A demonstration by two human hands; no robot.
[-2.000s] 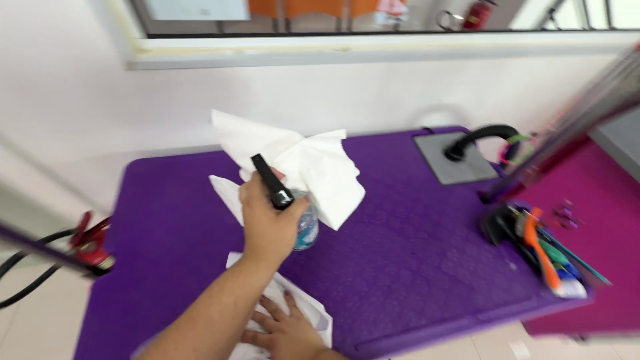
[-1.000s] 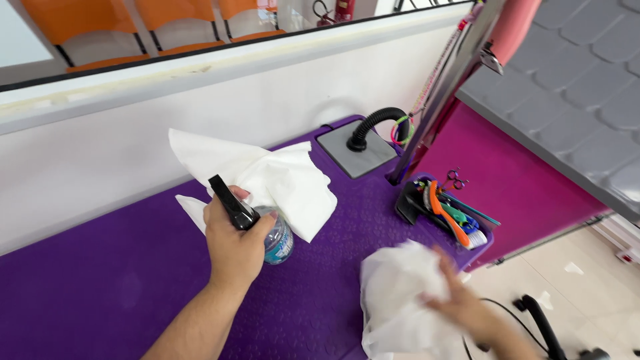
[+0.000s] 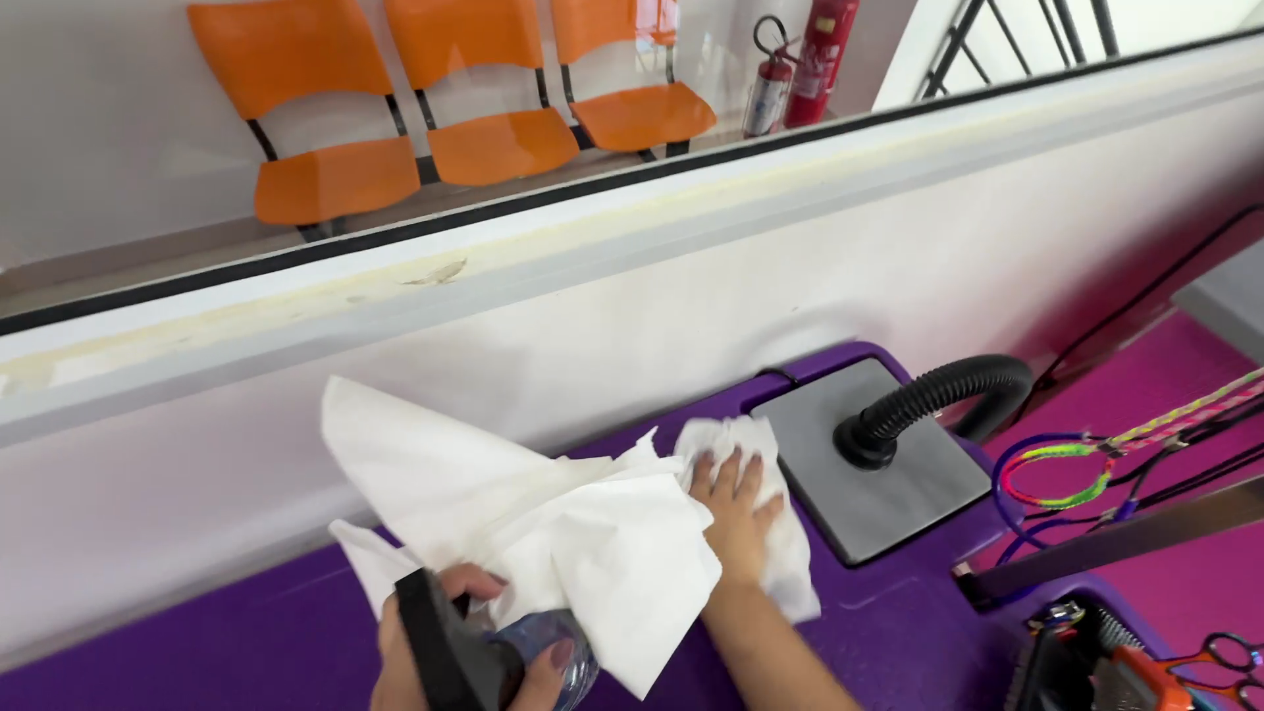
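Observation:
My left hand [image 3: 474, 642], at the bottom, grips a clear spray bottle [image 3: 553, 642] with a black trigger head [image 3: 449, 637], along with a large crumpled white sheet [image 3: 592, 533] of paper or cloth that spreads above and right of the bottle. My right hand [image 3: 736, 513] lies with spread fingers on a smaller white wipe [image 3: 785, 563], pressed flat on the purple tabletop [image 3: 869, 632] just left of a grey square plate [image 3: 889, 504]. A black ribbed hose [image 3: 938, 395] rises from that plate.
Beside the tabletop's right end stands a metal post [image 3: 1136, 538] with coloured loops [image 3: 1057, 474] hanging near it. A holder [image 3: 1086, 602] at lower right carries combs, brushes and scissors [image 3: 1220, 662]. A wall with a window frame [image 3: 592, 237] runs along the back.
My right hand has moved with its white wipe from the table's near edge to the back, beside the grey plate. The left hand still holds the bottle. The view has shifted.

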